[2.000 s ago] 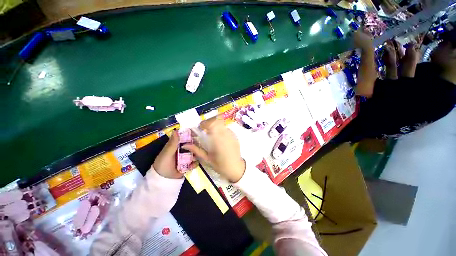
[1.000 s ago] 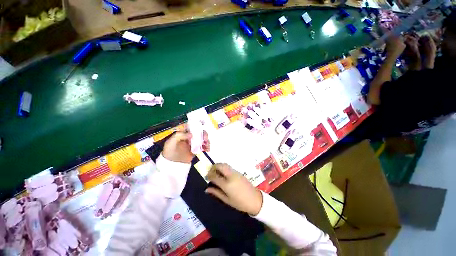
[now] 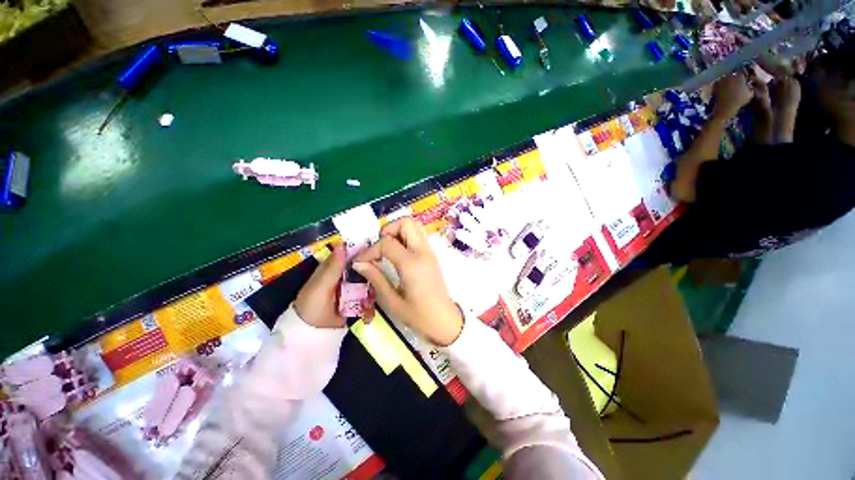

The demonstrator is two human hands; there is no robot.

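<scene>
My left hand (image 3: pixel 323 289) holds a pink housing (image 3: pixel 355 298) upright above the black mat. My right hand (image 3: pixel 410 278) is at the housing's upper part, its thumb and fingertips pinched together over a dark area there. Whether the fingertips grip a small dark piece cannot be told. A pale-yellow backing sheet (image 3: pixel 398 359) with a stepped edge lies on the black mat (image 3: pixel 375 398) below my hands. Pink units with dark squares (image 3: pixel 531 242) lie on the white printed sheet to the right.
Pink housings (image 3: pixel 37 394) are piled at the lower left. The green belt (image 3: pixel 328 122) carries one pink housing (image 3: pixel 277 172) and blue battery packs (image 3: pixel 141 67). An open carton (image 3: pixel 656 375) stands at lower right. A person in black (image 3: pixel 778 187) works beyond it.
My right hand has moved up from the backing sheet to the housing. The housing in my left hand has turned from its pale smooth face. Belt items have shifted slightly in view.
</scene>
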